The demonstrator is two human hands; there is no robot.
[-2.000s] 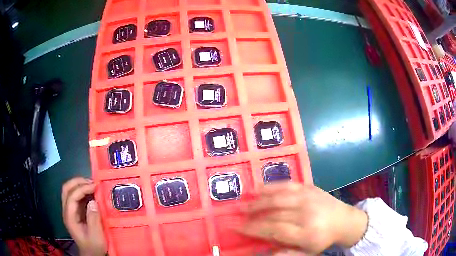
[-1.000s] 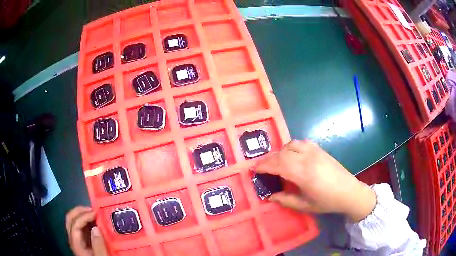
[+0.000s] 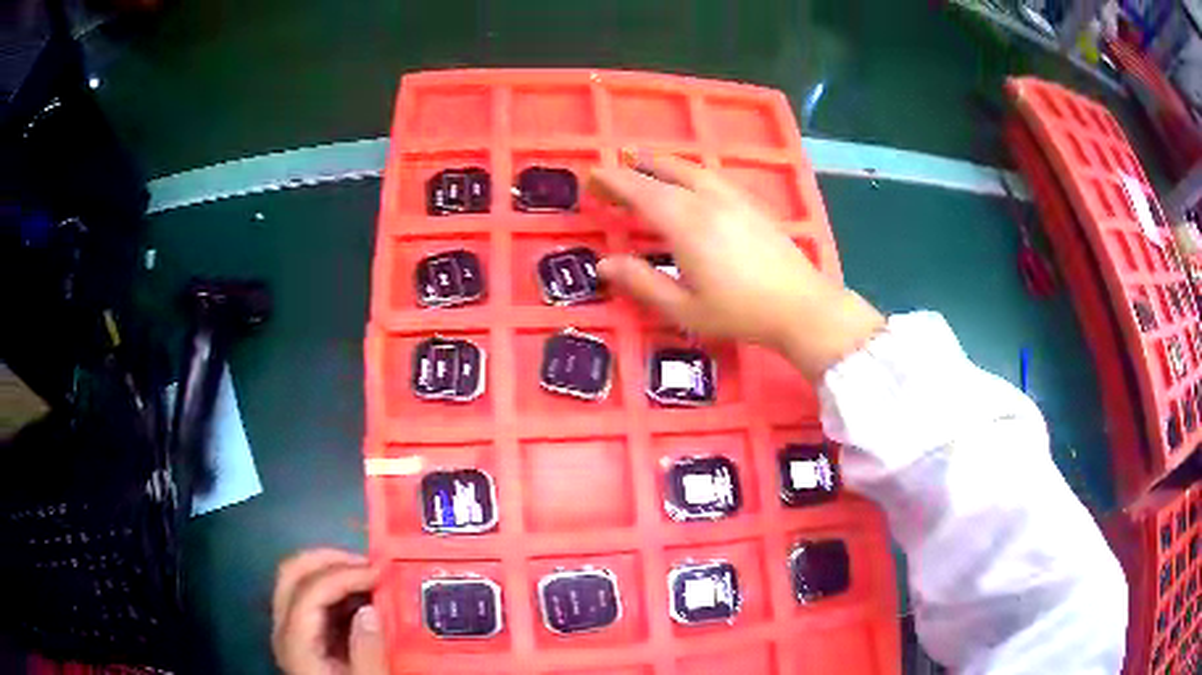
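Observation:
A red-orange compartment tray (image 3: 577, 485) fills the middle, with black smartwatch units in many pockets. Some show white code squares, like one in the third column (image 3: 703, 488); others show dark menu text, like one in the left column (image 3: 450, 368). My left hand (image 3: 323, 609) grips the tray's lower left edge. My right hand (image 3: 718, 257) is over the upper part, fingers apart, with nothing visible between them. Its thumb tip is beside a menu-lit smartwatch unit (image 3: 571, 274); whether it touches is unclear. The hand partly covers a unit in the third column.
A black scanner (image 3: 204, 363) lies left of the tray beside a pale paper slip (image 3: 227, 448). A dark keyboard (image 3: 86, 560) is at lower left. More filled red-orange trays (image 3: 1101, 237) stand at right. A thin blue stick (image 3: 1026, 369) lies on the green mat.
My right hand has left the lower right pocket, where a dark-screened unit now lies, and moved up over the upper rows. The tray appears straighter and further right; my left hand stays at its edge.

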